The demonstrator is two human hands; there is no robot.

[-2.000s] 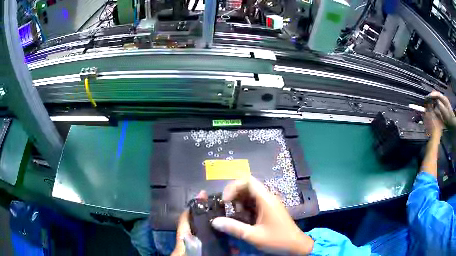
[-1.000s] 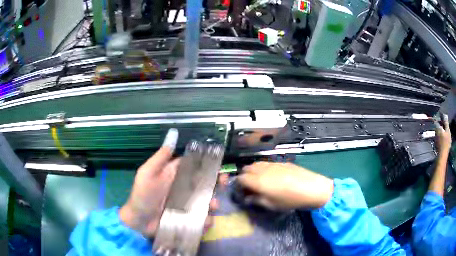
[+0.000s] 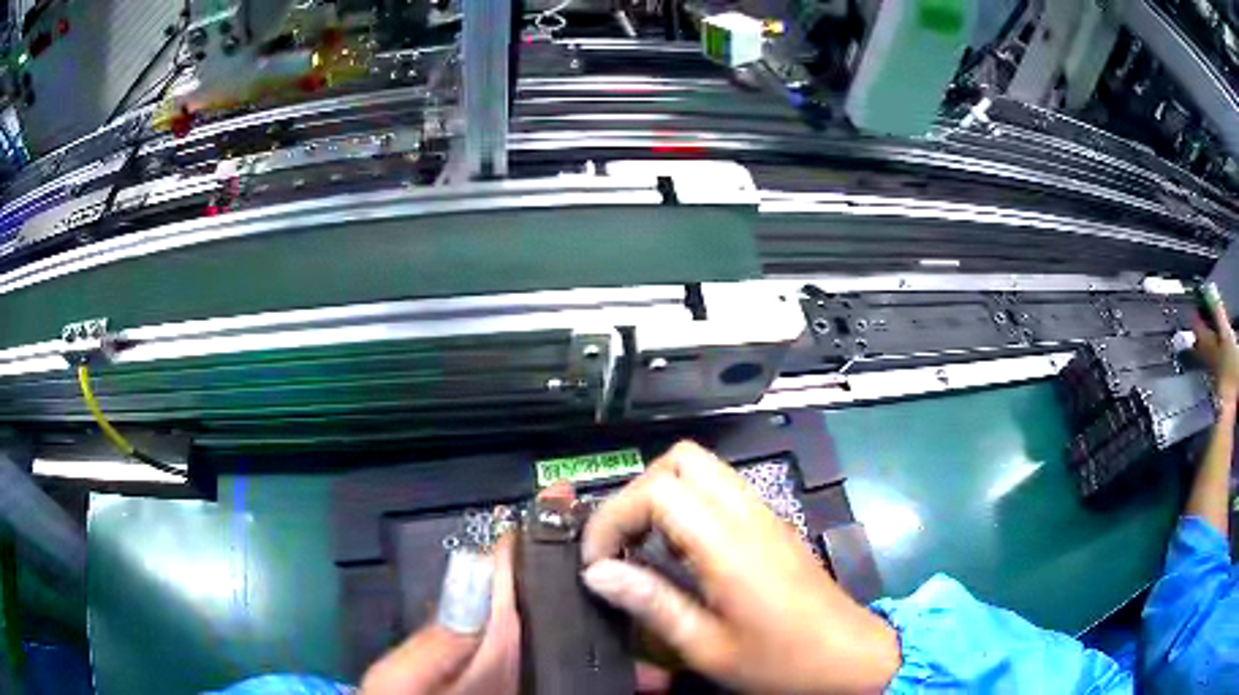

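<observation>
A long dark fixture bar (image 3: pixel 568 611) stands lengthwise over the parts tray (image 3: pixel 364 587). My left hand (image 3: pixel 462 638) holds it from the left, with a white wrap on the thumb. My right hand (image 3: pixel 720 584) is at the bar's upper right side, thumb and fingers bent close to it; whether a small part is between them cannot be told. Small silvery rings (image 3: pixel 781 492) lie in the tray's far part. A green label (image 3: pixel 587 468) is on its far rim. The hands and bar hide much of the tray.
A green conveyor belt (image 3: pixel 408 265) between silver rails runs behind the bench. A black stack of fixture bars (image 3: pixel 1117 432) stands at the right on the green bench top (image 3: pixel 972 468). Another person's hand (image 3: pixel 1213 350) reaches in at the far right, by the stack.
The bar, tilted with its pale face showing above the tray, is now darker-faced and more upright. My left hand has moved down; my right hand has moved to the bar.
</observation>
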